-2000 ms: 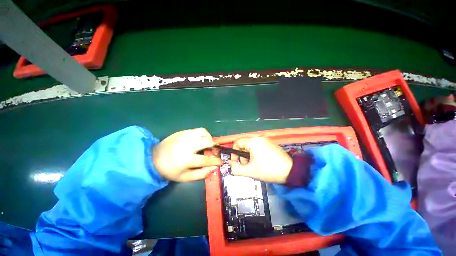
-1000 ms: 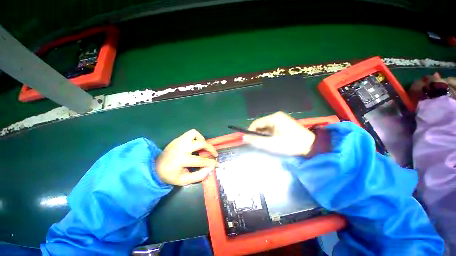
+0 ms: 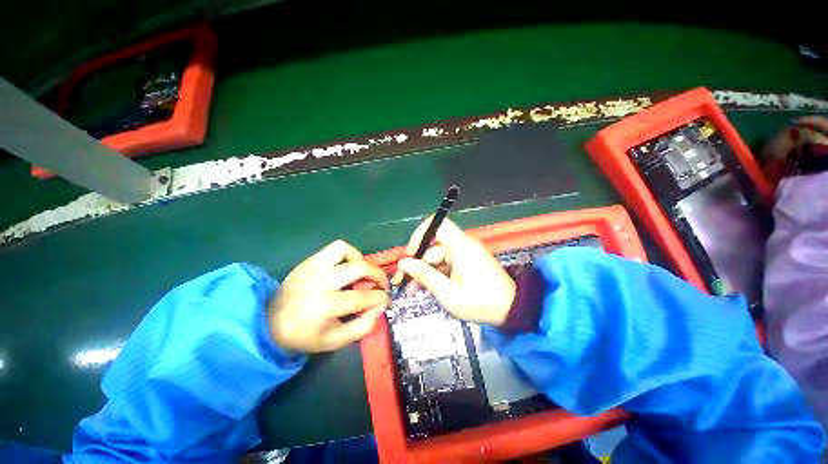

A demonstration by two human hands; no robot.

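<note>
An open tablet (image 3: 438,399) lies in a red frame (image 3: 508,442) on the bench in front of me, its board showing silvery patches. My right hand (image 3: 468,276) is above the tablet's upper left part and holds a thin dark pen-like tool (image 3: 439,224), tilted, its upper end pointing away from me. My left hand (image 3: 329,301) is at the frame's upper left corner, fingertips close to the tool's lower end. Whether my left fingertips pinch a small part cannot be seen. My right sleeve hides part of the tablet's right side.
A second red-framed tablet (image 3: 720,222) lies at the right beside a person's lilac sleeve (image 3: 799,272). A dark mat (image 3: 513,168) lies beyond my frame. Another red frame (image 3: 195,95) is on the belt at upper left, behind a pale metal post (image 3: 77,145). A chipped edge strip (image 3: 218,172) divides bench and belt.
The tool has gone from lying nearly flat to standing steeply. My right hand has moved left and down from one second ago, back beside my left hand. The glare on the tablet has lessened.
</note>
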